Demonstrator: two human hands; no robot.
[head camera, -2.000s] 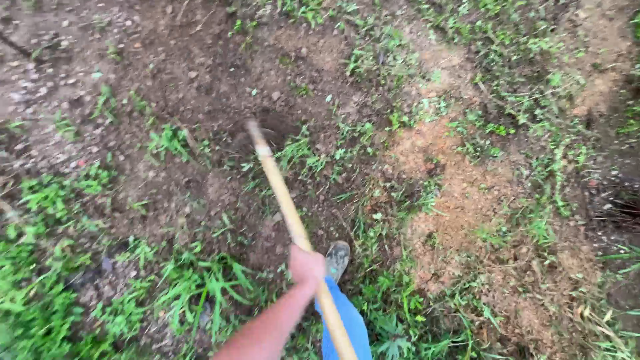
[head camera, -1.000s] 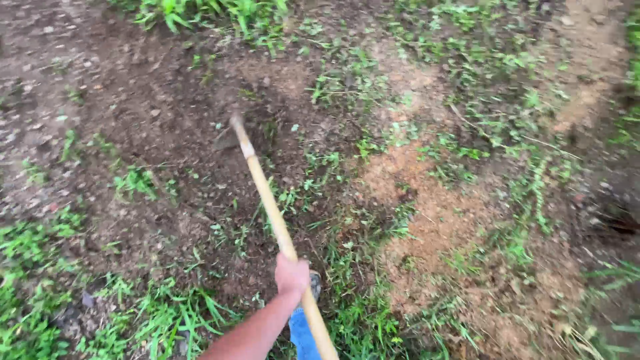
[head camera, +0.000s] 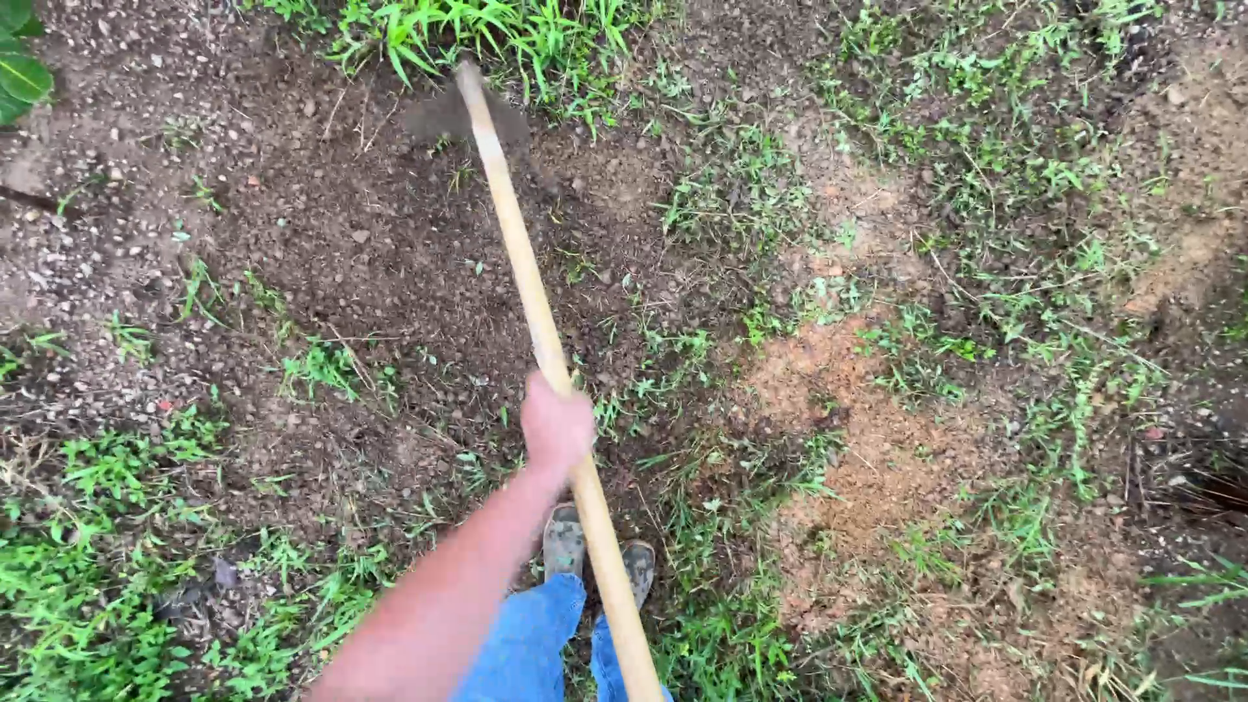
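My left hand (head camera: 556, 421) is closed around the middle of a long pale wooden handle (head camera: 526, 278). The handle slants from the bottom centre up to the left. At its far end a dark, blurred metal hoe blade (head camera: 439, 115) lies over bare soil, at the edge of a clump of bright green grass (head camera: 487, 34). The handle's near end runs out of the bottom of the view. My right hand is not in view.
My two shoes (head camera: 564, 541) stand below the handle, under blue jeans (head camera: 526, 639). Low weeds (head camera: 107, 575) grow at the lower left. A patch of orange-brown soil (head camera: 877, 458) lies right of my feet. Broad leaves (head camera: 21, 76) show at the upper left corner.
The hoe's blade has moved farther forward, up to the grass clump. My left hand stays around the handle. Both shoes now show, where one showed before. The view has shifted forward.
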